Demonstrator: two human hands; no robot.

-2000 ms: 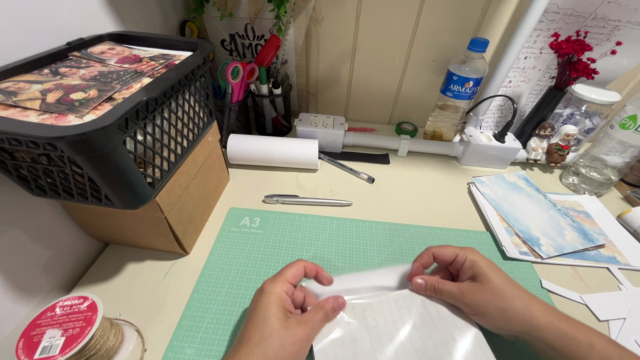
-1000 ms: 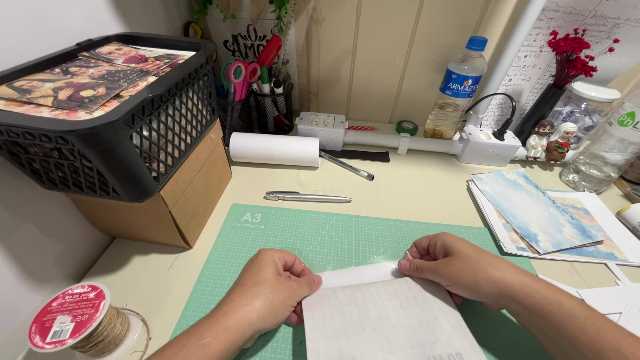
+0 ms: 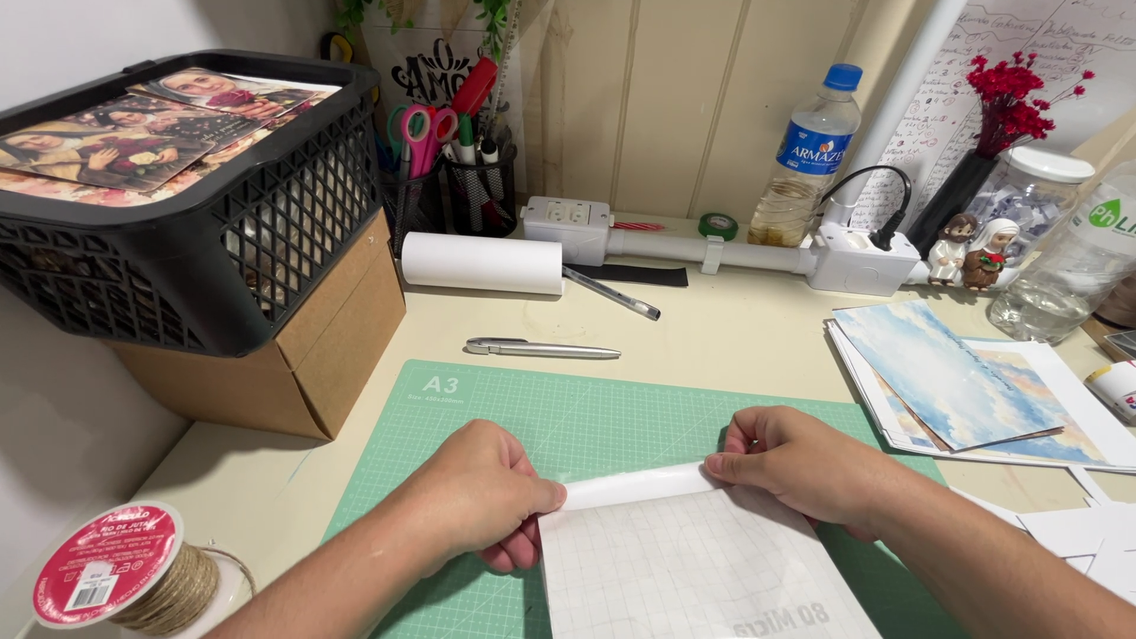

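Both hands grip the far edge of a white sheet with a grid-printed backing point(image 3: 683, 564), above a green cutting mat point(image 3: 612, 413). My left hand point(image 3: 488, 497) pinches its left corner between thumb and fingers. At the right corner, my right hand point(image 3: 785, 466) pinches the edge in the same way. A glossy white strip point(image 3: 635, 486) runs along the edge between the two thumbs. Faint mirrored print shows near the sheet's lower part. The near end of the sheet runs out of view.
Beyond the mat lie a silver pen point(image 3: 543, 348) and a white paper roll point(image 3: 482, 264). A black basket point(image 3: 302, 222) stands on a cardboard box point(image 3: 342, 328) at left, a jute twine spool point(image 3: 169, 586) nearer. Printed cards point(image 3: 958, 377) and white paper pieces point(image 3: 1065, 541) are at right.
Two seconds ago the sheet's surface showed strong glare; now its gridded side shows clearly. Both hands still hold the far edge and have shifted slightly.
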